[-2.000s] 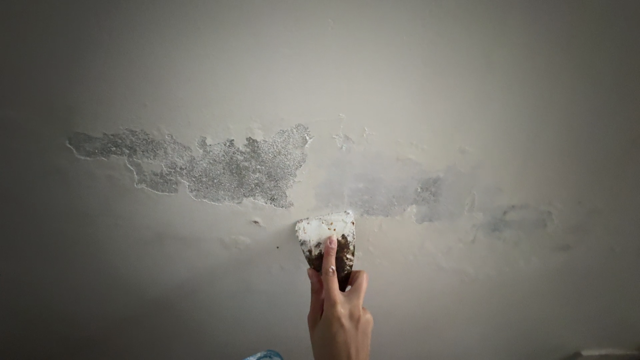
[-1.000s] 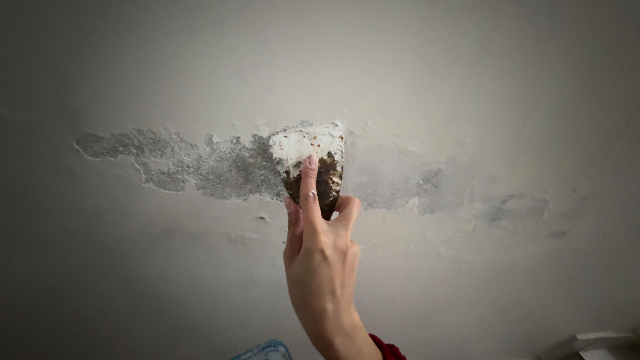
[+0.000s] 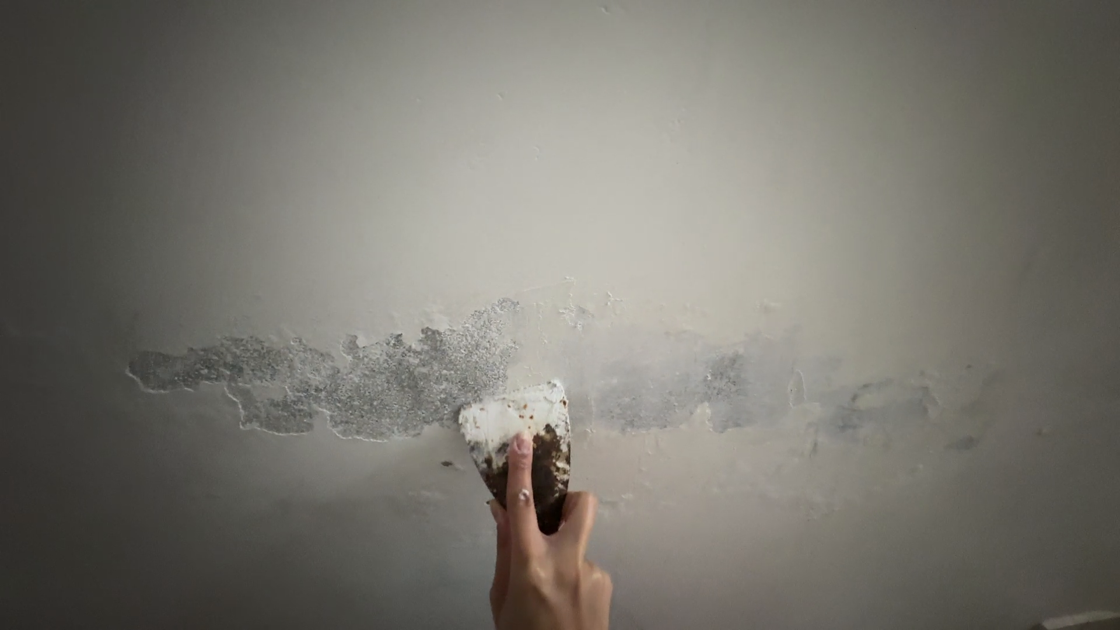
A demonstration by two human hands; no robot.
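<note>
My right hand (image 3: 547, 560) comes up from the bottom edge and grips a putty knife (image 3: 516, 455), its index finger laid along the blade. White paste coats the upper part of the blade, with brown rust-like stains below. The blade's top edge lies at the lower right end of a rough grey bare patch (image 3: 394, 385) on the pale wall (image 3: 560, 192). Right of the blade, a smoother, smeared grey patch (image 3: 652, 385) continues across the wall. Off-white paste (image 3: 542, 341) covers the strip between the two patches. The knife's handle is hidden by my fingers. My left hand is out of view.
Flaking paint edges (image 3: 280, 431) border the rough patch. Farther right are a smaller grey blemish (image 3: 875, 402) and raised paint marks. A small dark chip (image 3: 448, 464) shows left of the knife. A pale object (image 3: 1081, 619) enters at the bottom right corner.
Since one second ago, my right hand and the putty knife have moved down from over the rough patch's right end. A blue object's edge at the bottom has left the view.
</note>
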